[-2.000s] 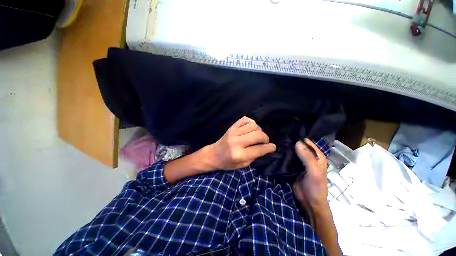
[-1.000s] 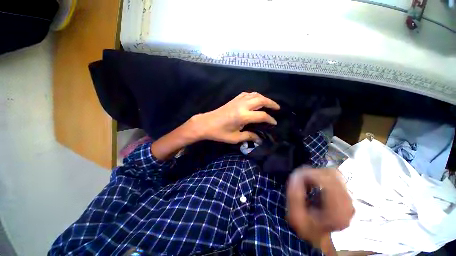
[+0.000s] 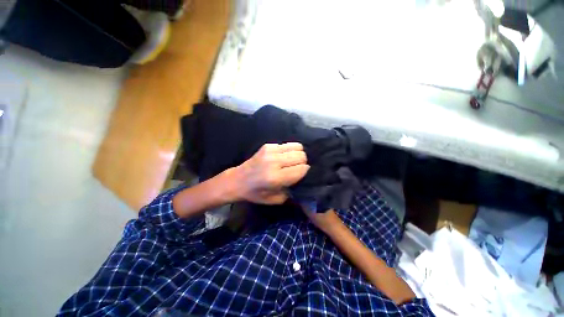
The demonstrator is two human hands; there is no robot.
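A dark garment (image 3: 229,139) lies bunched over my lap and against the front edge of the white table (image 3: 297,93). My left hand (image 3: 275,173) is closed on the dark garment near its middle, fingers curled. My right forearm reaches in from the lower right, and my right hand is hidden under the cloth and behind my left hand. A bunched fold of the garment stands up against the table edge to the right of my left hand.
A wooden board (image 3: 148,124) is at the left. White fabric pieces (image 3: 464,272) and light blue fabric (image 3: 510,241) lie at the lower right. A small red-and-metal part (image 3: 482,88) is on the table at the upper right. A dark cloth (image 3: 74,31) is at the upper left.
The garment is now gathered up and bunched at the table edge. My left hand has closed on it. My right hand has moved left and under the cloth. The view has shifted.
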